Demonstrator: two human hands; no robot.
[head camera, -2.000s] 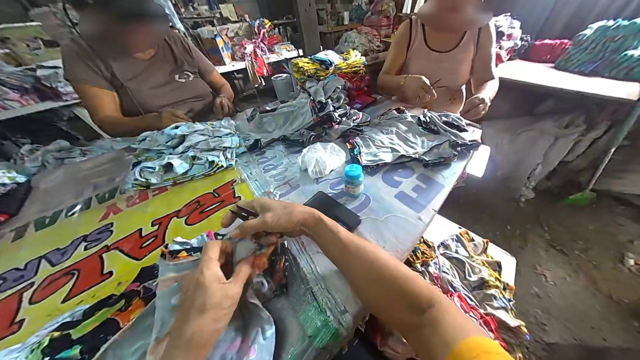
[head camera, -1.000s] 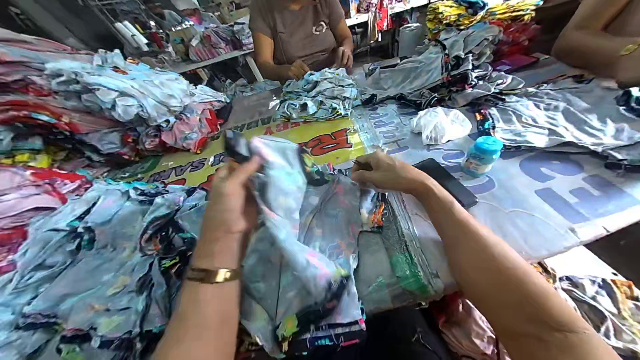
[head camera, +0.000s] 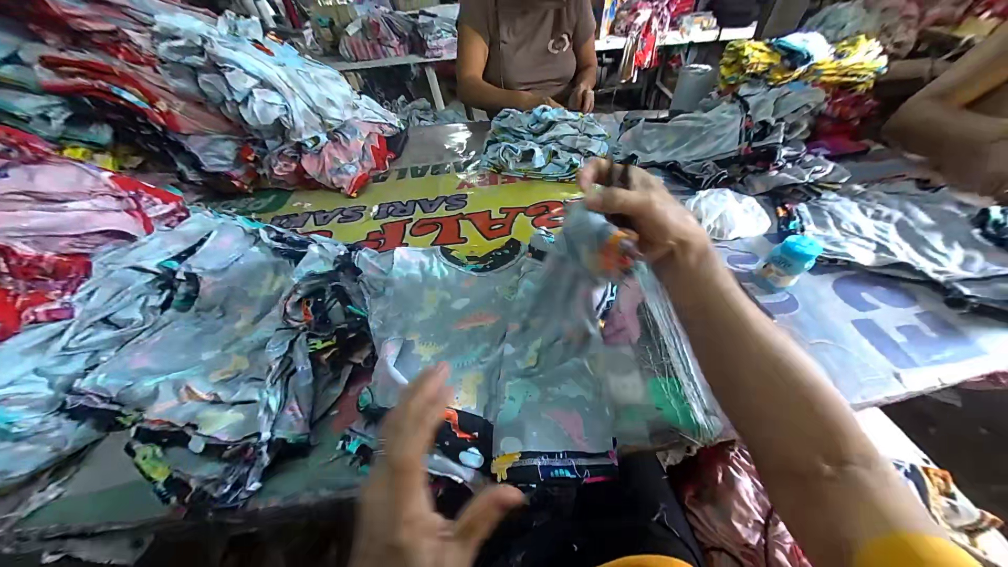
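A small grey patterned garment (head camera: 472, 339) with black trim lies spread at the table's near edge. Above its right side, my right hand (head camera: 642, 209) is closed on a blurred, bunched part of grey cloth (head camera: 579, 264); a small dark tool, too blurred to name, pokes up between the fingers. My left hand (head camera: 429, 480), also blurred, is held with its fingers apart over the garment's lower left edge, gripping nothing. Left of the garment lies a heap of similar grey garments (head camera: 213, 339).
Tall fabric piles (head camera: 268, 94) stand at the left. A blue-capped jar (head camera: 790, 261) and a white plastic bag (head camera: 728, 214) are at the right. One person (head camera: 528, 55) sits across the table behind a folded pile (head camera: 545, 140); another person's arm (head camera: 953, 118) is at the right.
My left hand has let go of the cloth and moved down toward the near edge. The garment now lies spread out. My right hand has lifted cloth. The view has swung left since the oldest frame.
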